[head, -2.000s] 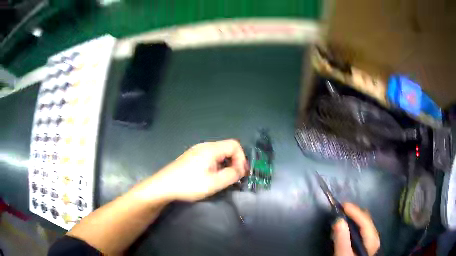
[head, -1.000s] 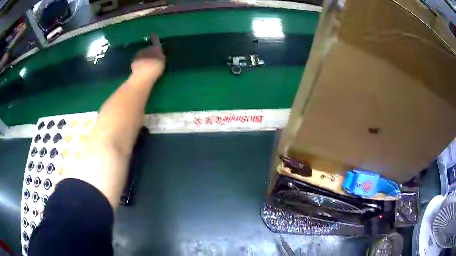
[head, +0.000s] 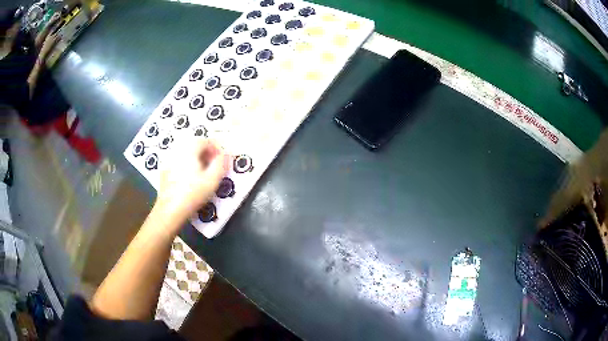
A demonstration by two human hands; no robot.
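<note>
My left hand (head: pixel 190 176) is over the lower part of the white foam tray (head: pixel 313 100), its fingertips blurred among the round black components with pale centres (head: pixel 243 163). I cannot tell whether the fingers hold a component. Pale yellowish empty pockets fill the tray's right side. A small green and white circuit board (head: pixel 463 288) lies on the dark green bench mat at the lower right. My right hand is not in view.
A black smartphone (head: pixel 390 100) lies right of the tray. The fume extractor (head: pixel 567 266) is at the right edge. Another board (head: pixel 572 86) lies on the green belt. A person (head: pixel 40 86) is at the upper left. A second tray (head: pixel 187 273) is below the bench edge.
The view has turned left. My left hand has moved from over the conveyor belt back to the foam tray. The circuit board on the mat now shows at the lower right.
</note>
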